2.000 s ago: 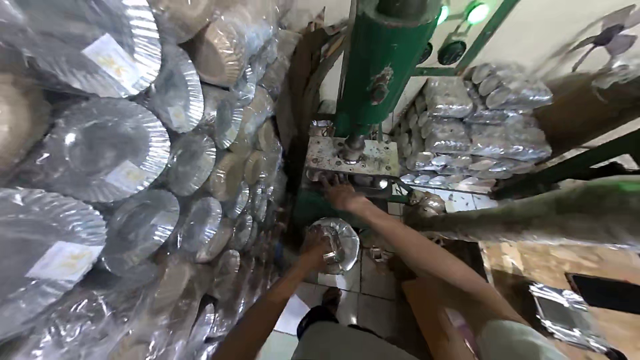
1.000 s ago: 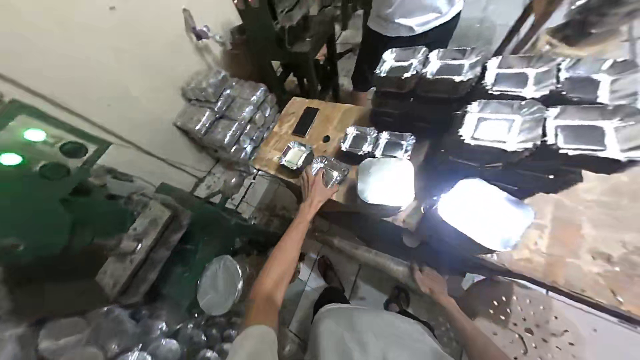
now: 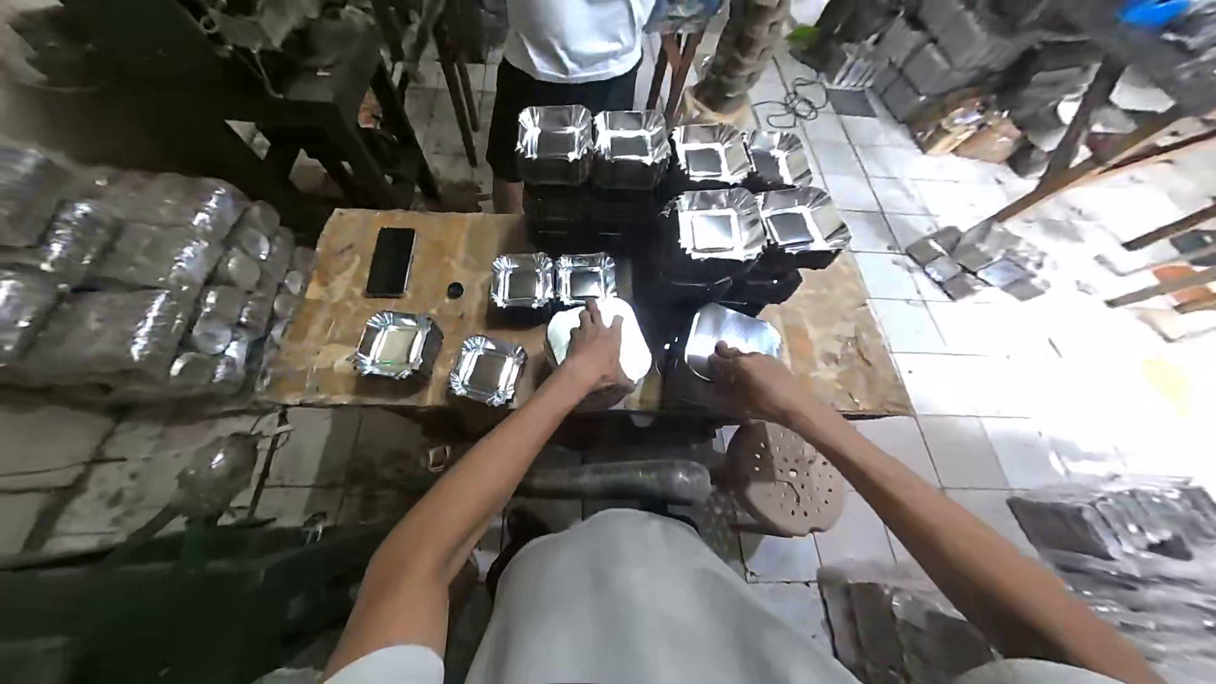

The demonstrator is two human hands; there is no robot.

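On a wooden table [image 3: 356,233] stand two stacks of flat foil sheets with rounded corners. My left hand [image 3: 593,348] lies on top of the left foil stack [image 3: 629,353], fingers spread over it. My right hand [image 3: 750,376] is at the near edge of the right foil stack [image 3: 727,328], thumb and fingers at its rim; whether it grips a sheet cannot be told. Stacked square foil trays [image 3: 522,281] stand just behind the left stack. More foil trays [image 3: 394,344] and a single tray stack [image 3: 487,369] are to the left. Taller stacks of foil trays [image 3: 714,226] rise behind the right stack.
A black phone [image 3: 390,262] lies at the table's left. A person [image 3: 574,43] stands beyond the table. Wrapped packs of foil goods [image 3: 114,275] are piled at the left. A perforated plastic stool [image 3: 787,480] and a wrapped horizontal bar [image 3: 617,480] are below the near edge.
The view has turned from the green press to the table. My left hand has moved from the small foil tray at the left onto the left foil stack; my right hand has come up to the right stack.
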